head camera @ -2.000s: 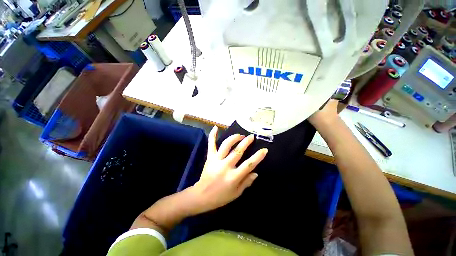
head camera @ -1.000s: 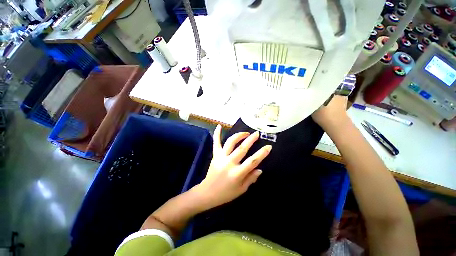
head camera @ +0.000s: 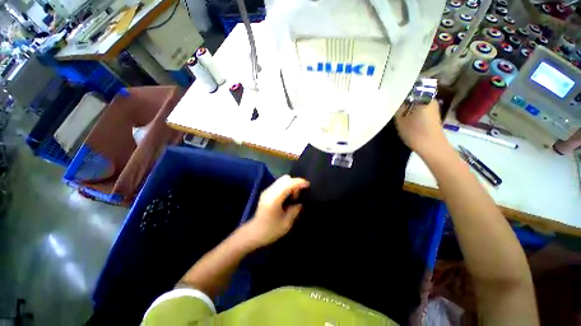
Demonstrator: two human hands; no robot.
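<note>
A black garment (head camera: 357, 210) lies under the white JUKI machine head (head camera: 341, 83) and runs down over my lap. The small silver work clamp (head camera: 342, 160) rests at the cloth's upper part. My left hand (head camera: 280, 207) has its fingers curled at the garment's left edge, with cloth between thumb and fingers. My right hand (head camera: 417, 121) is right of the head at the garment's far right edge, next to a silver metal part; its fingers are partly hidden, so its hold cannot be told.
A deep blue bin (head camera: 159, 255) with dark contents stands at left. On the white table (head camera: 433, 172) at right lie black snips (head camera: 481, 167) and a white pen (head camera: 487, 137). A control panel (head camera: 541, 95) and thread cones (head camera: 481, 99) stand behind. A clear plastic bag (head camera: 443, 312) shows below.
My left hand has gone from spread flat near the clamp to curled, lower and further left. My right hand and the machine head appear shifted slightly left and up.
</note>
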